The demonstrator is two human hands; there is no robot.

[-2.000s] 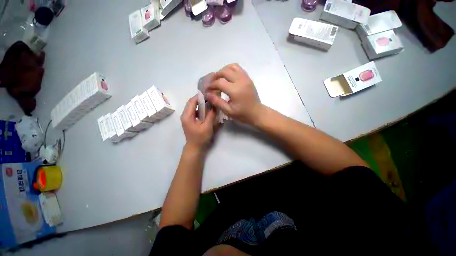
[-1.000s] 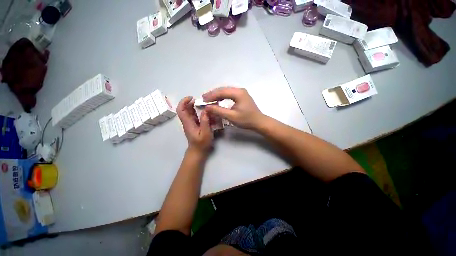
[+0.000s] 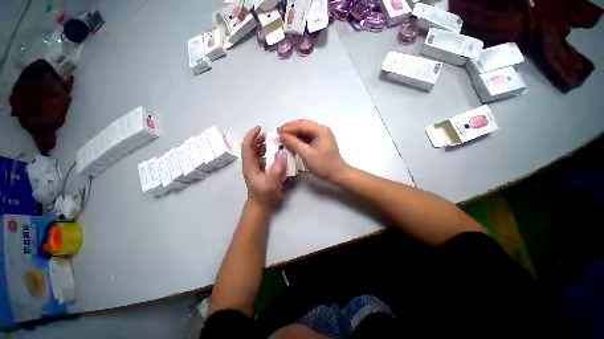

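Note:
A small white carton point(image 3: 272, 147) with a pink picture is upright between my hands, partly hidden by the fingers. My left hand point(image 3: 262, 171) is closed around its left side and front, thumb on the front. My right hand point(image 3: 314, 147) has its fingertips at the carton's top end; whether it pinches the flap cannot be told. Small white pieces point(image 3: 301, 165) show behind and under my right hand, mostly hidden. A short slanting row of cartons point(image 3: 187, 159) stands left of my hands.
A tight carton block point(image 3: 118, 140) is farther left. Cartons and purple bottles point(image 3: 363, 14) lie at the far side. Open carton point(image 3: 461, 126) and dark red cloth point(image 3: 553, 40) are right. Yellow tape roll point(image 3: 65, 238), white corded device point(image 3: 45, 179) and another cloth point(image 3: 41, 99) are left.
The carton's raised white end flap, seen edge-on a second ago, now no longer stands out. My right fingers have moved onto the carton's top. The camera view has shifted slightly, showing more of the far side.

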